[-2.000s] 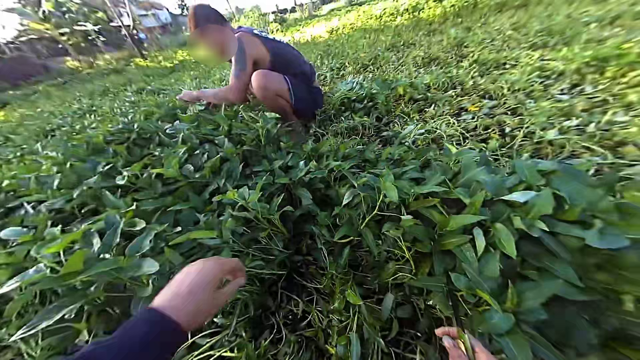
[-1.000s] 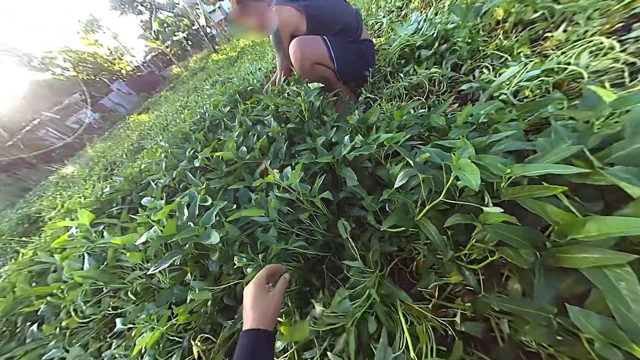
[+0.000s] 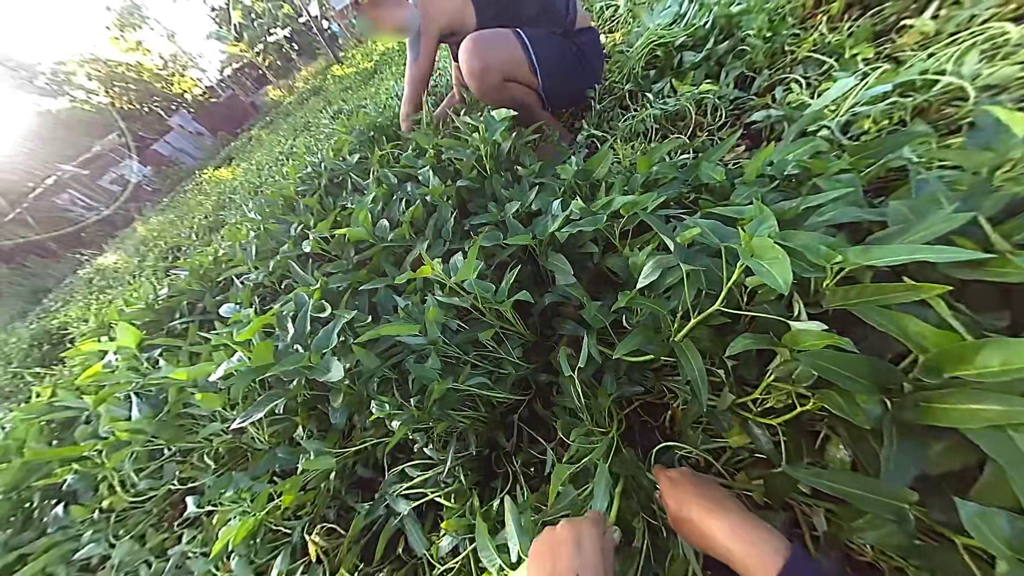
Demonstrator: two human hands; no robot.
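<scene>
Leafy green plants with long pointed leaves (image 3: 768, 264), which look like water spinach, fill the ground around both hands. My left hand (image 3: 572, 546) is at the bottom edge, curled around green stems (image 3: 616, 500), with leaves rising beside its knuckles. To its right, my right hand (image 3: 704, 504) reaches in from the lower right in a dark sleeve (image 3: 804, 562), beside a thin curved stem. Its fingertips are partly hidden low among the plants, so what it holds cannot be told. The two hands are close together, with a small gap between them.
Ahead, another person (image 3: 520, 68) in dark shorts and a sleeveless top crouches with both arms down in the plants. Looser, tangled vines (image 3: 872, 88) lie at the upper right. Trees (image 3: 136, 56) and low structures (image 3: 180, 140) stand beyond the field's left edge.
My left hand, spread above the leaves before, is now low among the stems and curled around some. My right hand, out of view one second ago, shows again. The view has tilted and shifted.
</scene>
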